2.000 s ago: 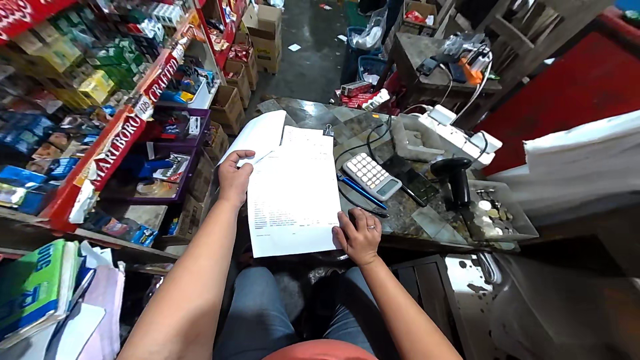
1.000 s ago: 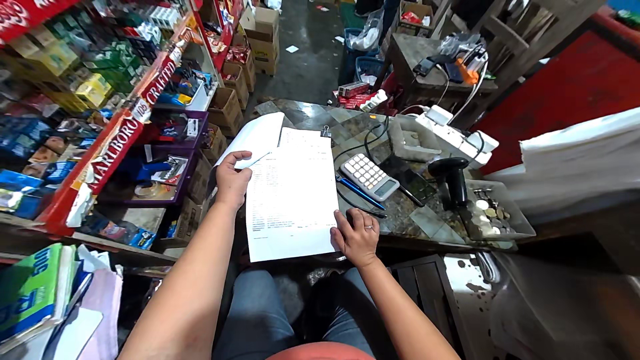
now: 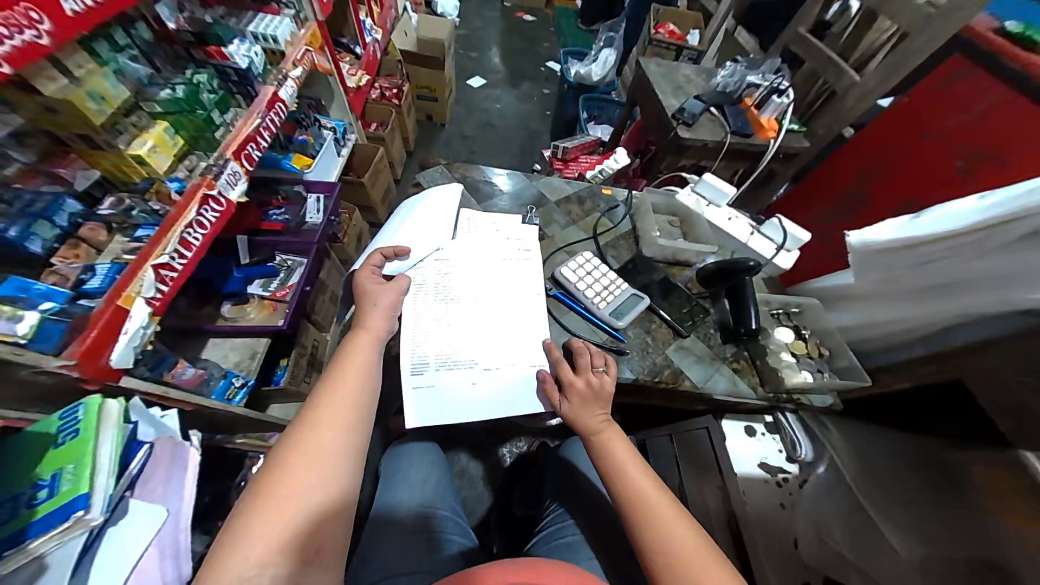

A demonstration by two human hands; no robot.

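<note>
Printed paper sheets [image 3: 475, 325] lie on the tiled counter, their near edge overhanging it, with a black binder clip [image 3: 530, 214] at the top right corner. My left hand [image 3: 382, 292] pinches the turned-back sheets [image 3: 418, 223] at the left between thumb and fingers. On the right edge of the printed page rests my right hand [image 3: 581, 383], fingers slightly apart and a ring on one of them. A white calculator [image 3: 601, 288] and blue pens [image 3: 587, 315] lie just right of the papers.
Right of the calculator are a black handheld scanner [image 3: 734, 296], a plastic tray of coins [image 3: 853, 370], an empty-looking clear container [image 3: 670, 227] and a white power strip [image 3: 735, 223]. Stocked shelves [image 3: 203, 219] stand left, near stacked notebooks [image 3: 61, 467]. Cardboard boxes [image 3: 426, 69] stand beyond the counter.
</note>
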